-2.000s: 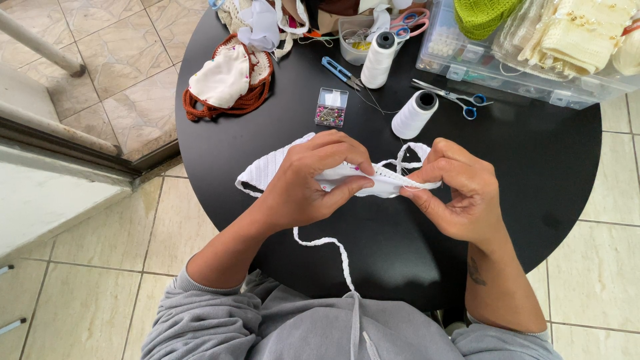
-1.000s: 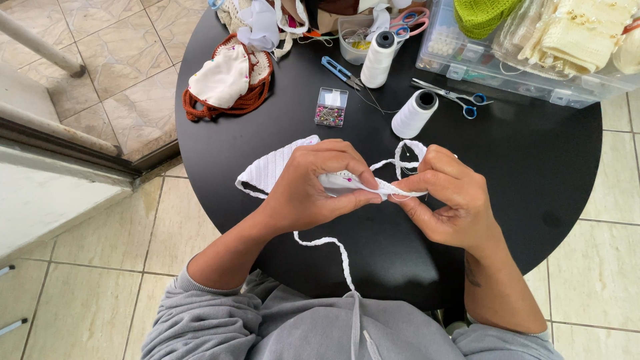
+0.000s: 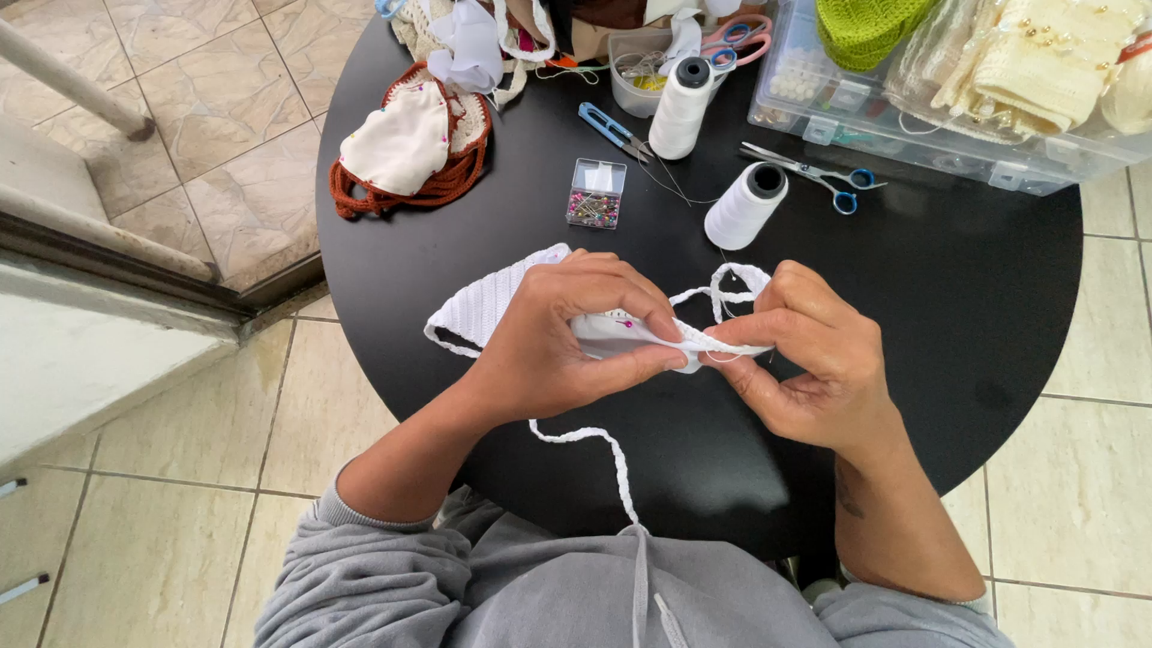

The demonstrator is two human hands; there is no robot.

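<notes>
A white crocheted piece with a fabric lining (image 3: 481, 301) is held over the black table. My left hand (image 3: 585, 333) pinches its folded edge between thumb and fingers, beside a pink-headed pin (image 3: 627, 323). My right hand (image 3: 801, 351) grips the right end of the same edge, where a loop of thin white thread shows near the fingertips. Whether a needle is between those fingers cannot be told. A white crocheted cord (image 3: 618, 459) hangs toward my lap, and another cord (image 3: 740, 270) loops behind my right hand.
Beyond my hands stand a box of pins (image 3: 596, 193), two thread cones (image 3: 680, 108) (image 3: 746, 205), thread snips (image 3: 615, 131) and scissors (image 3: 810, 169). A brown-edged crocheted piece (image 3: 396, 135) lies back left. A clear organizer case (image 3: 900, 135) bears green and cream crochet; a plastic tub (image 3: 634, 90) holds small items.
My right hand has shifted slightly at the edge of the white piece, and a small thread loop now shows by its fingertips. My left hand keeps its pinch.
</notes>
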